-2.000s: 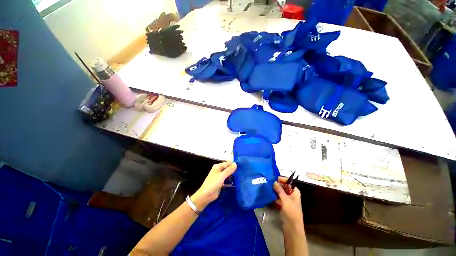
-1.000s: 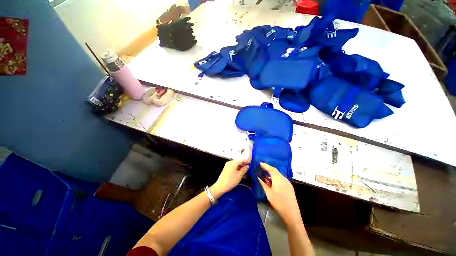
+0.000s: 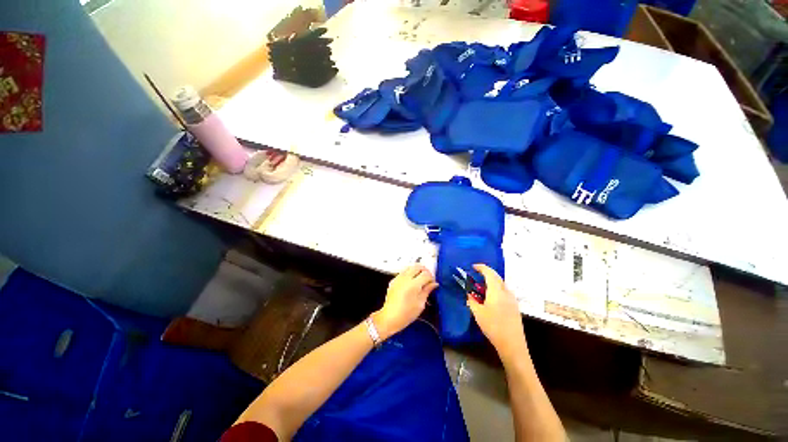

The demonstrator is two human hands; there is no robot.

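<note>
A blue pouch (image 3: 455,311) hangs over the table's near edge, its upper part beside another blue pouch (image 3: 462,207) lying on the lower board. My left hand (image 3: 406,298) is at the pouch's left edge, fingertips pinched together; whether they grip the edge or a thread is too small to tell. My right hand (image 3: 494,302) holds small dark and red thread snips (image 3: 474,287), blades pointing up-left over the pouch. A pile of blue pouches (image 3: 497,121) with white logos lies further back on the table.
The white table (image 3: 363,160) has a lower stained board (image 3: 622,298) along its near edge. At the left end stand a pink bottle (image 3: 218,142) and a dark box (image 3: 180,166). A black stack (image 3: 302,59) is near the window. Blue bins (image 3: 60,354) stand lower left.
The pouch's lower part has gone from raised between both hands to hanging lower at the edge. My right hand has moved from its right side to over it, snips now pointing up-left.
</note>
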